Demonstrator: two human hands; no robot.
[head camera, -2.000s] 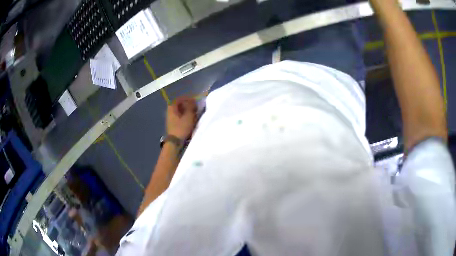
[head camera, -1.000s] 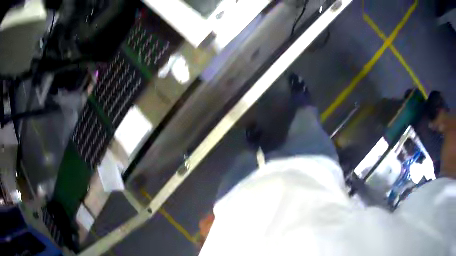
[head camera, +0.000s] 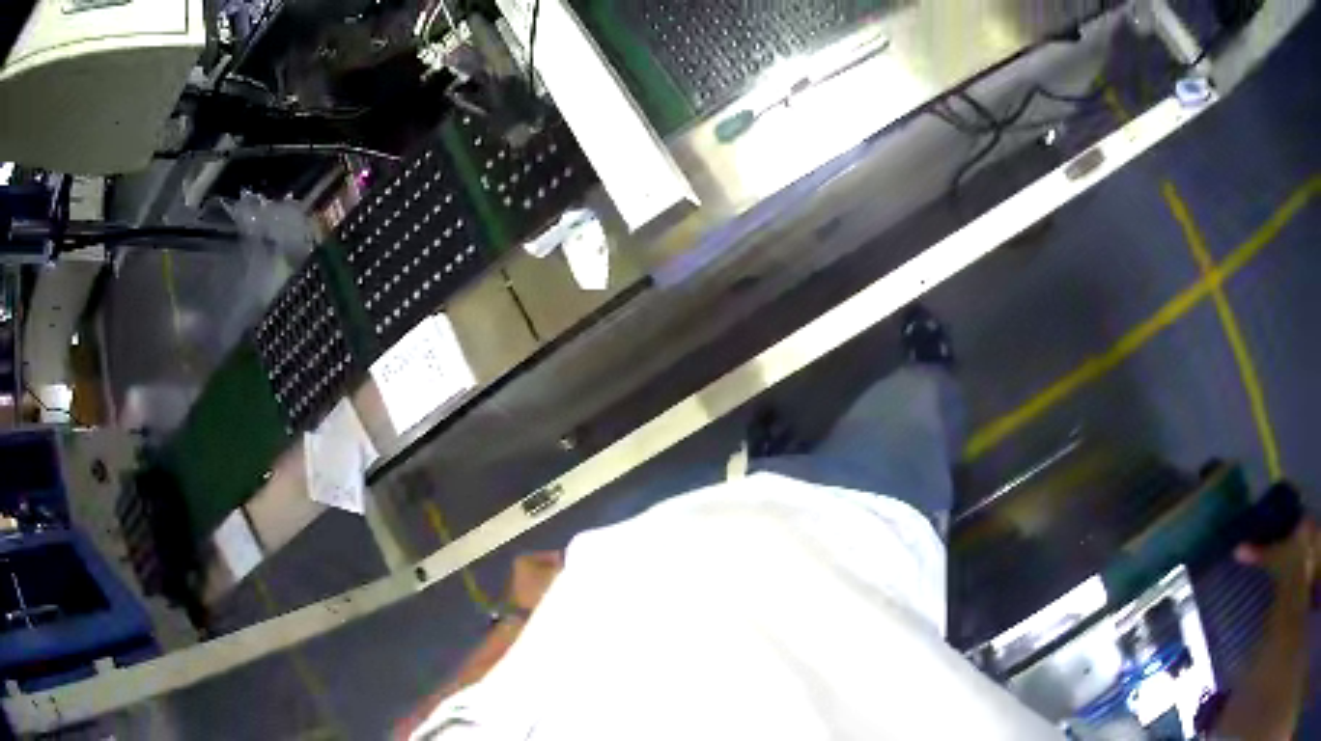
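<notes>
My left hand (head camera: 533, 582) is at the left side of my white coat, partly hidden by it; I cannot tell if it holds anything. My right hand (head camera: 1278, 550) is low at the right edge, blurred, beside a dark object with a green edge (head camera: 1191, 518); its grip is unclear. Ahead on the left, black parts trays (head camera: 410, 239) with rows of pale parts lie on the green conveyor (head camera: 225, 446). No hand touches them.
A pale rail (head camera: 869, 319) runs diagonally between me and the machine. Paper sheets (head camera: 423, 374) and a crumpled white piece (head camera: 585, 249) lie along the conveyor edge. A green-handled tool (head camera: 736, 125) lies farther right. Yellow lines (head camera: 1087, 379) cross the floor. Blue bins (head camera: 65, 601) stand left.
The view has swung, bringing more of the conveyor and trays into sight. My right hand, earlier at the rail, is now low at the right. My left hand is more covered by the coat.
</notes>
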